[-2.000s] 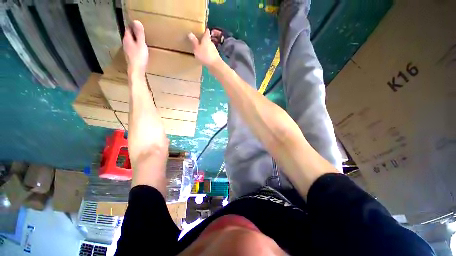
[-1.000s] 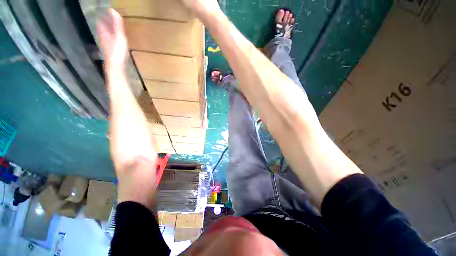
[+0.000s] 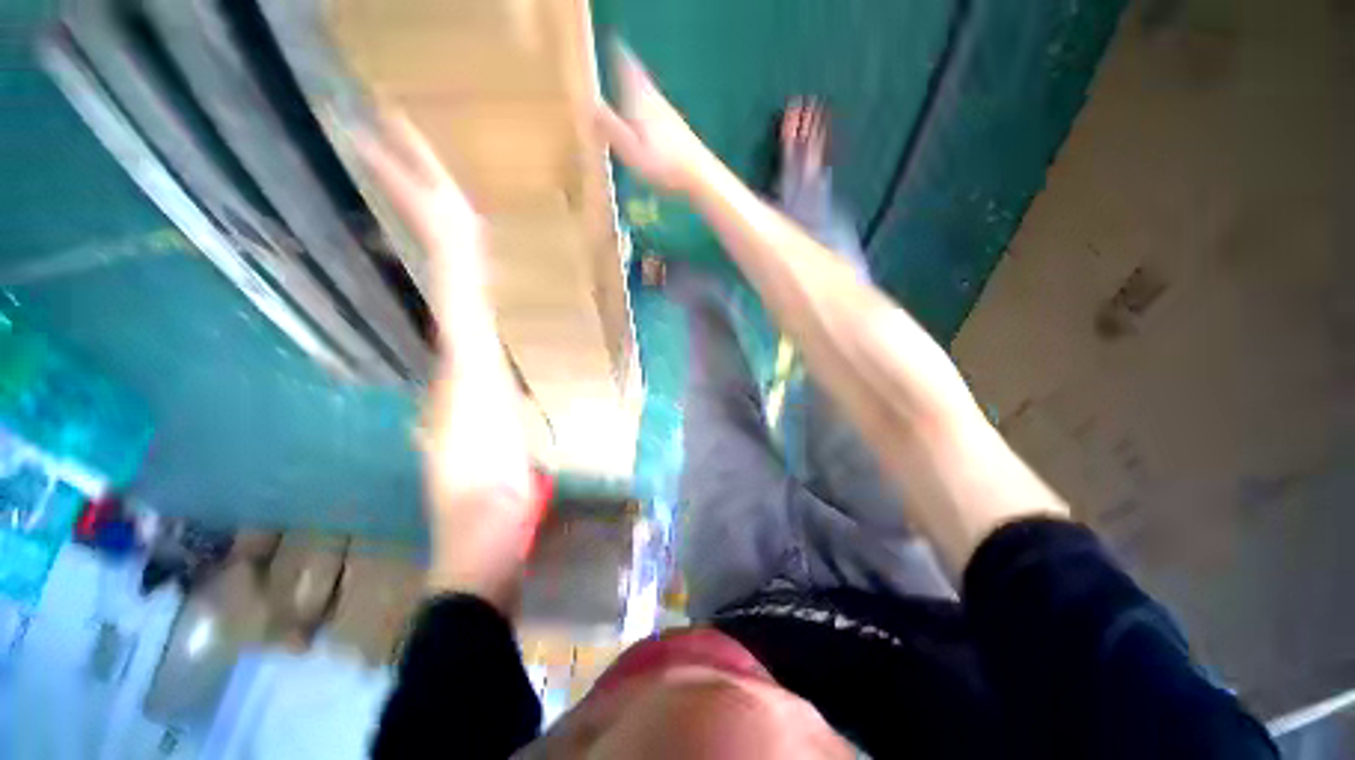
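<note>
A long row of plain brown cartons [image 3: 520,178] runs down the upper middle, blurred, beside wooden pallet slats [image 3: 260,193]. My left hand [image 3: 409,171] is blurred, its fingers stretched out along the row's left edge, on the pallet side; whether it touches a carton is unclear. My right hand [image 3: 654,134] is at the row's right edge with fingers and thumb apart, over the green floor. No carton is seen lifted between my hands.
A large flat cardboard sheet [image 3: 1174,342] lies at right. My feet [image 3: 803,126] are on the green floor right of the row. A red thing [image 3: 538,512] shows beside my left forearm. Brown boxes [image 3: 305,587] and teal crates [image 3: 67,394] are at lower left.
Both hands were on a carton at the top two seconds ago; now they are apart at the row's sides. The view has shifted along the row, and my feet have moved.
</note>
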